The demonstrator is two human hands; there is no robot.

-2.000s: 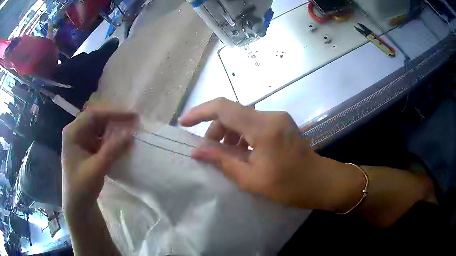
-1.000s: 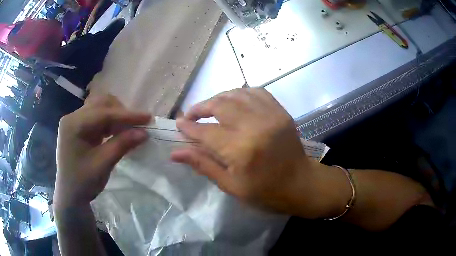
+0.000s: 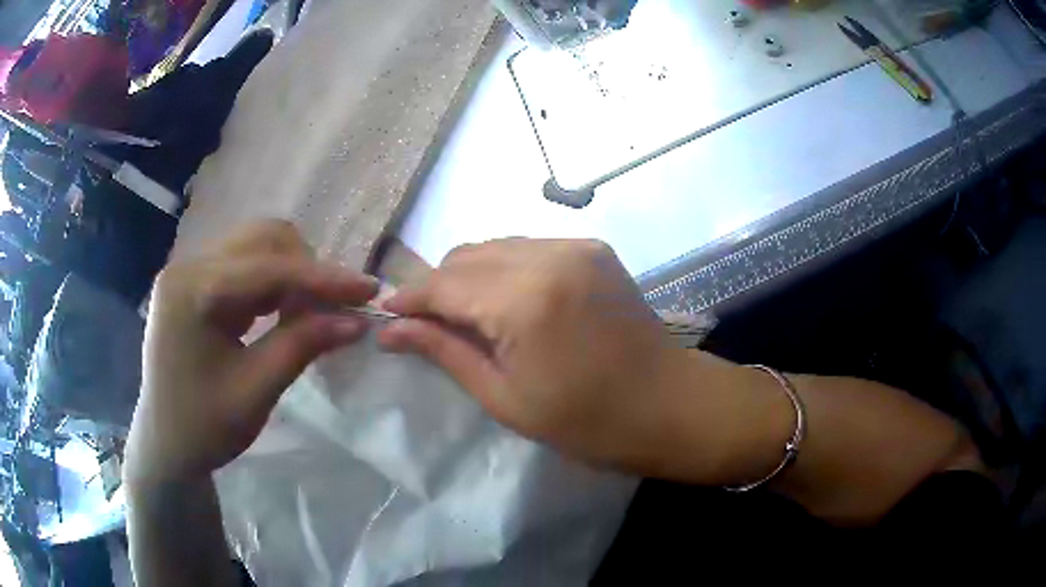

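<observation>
The crinkly white panel (image 3: 390,482) hangs below my two hands, off the near side of the table. My left hand (image 3: 258,333) pinches its top edge between thumb and fingers. My right hand (image 3: 551,344) pinches the same edge just to the right, the fingertips of both hands almost touching. The dark printed lines are mostly hidden by the fingers. A corner of the panel shows beyond my right wrist. Brown fabric panels (image 3: 333,126) lie flat on the table behind my left hand.
The sewing machine head (image 3: 562,17) is cut off at the top, in lamp glare. Thread snips (image 3: 889,60) and small bobbins (image 3: 772,46) lie to its right. A ruler tape (image 3: 803,229) runs along the table edge. Dark cloth and a red item (image 3: 69,80) are at upper left.
My right hand has moved left along the edge to meet my left hand. The printed lines between the hands are now mostly covered. The machine head has shifted up in the view.
</observation>
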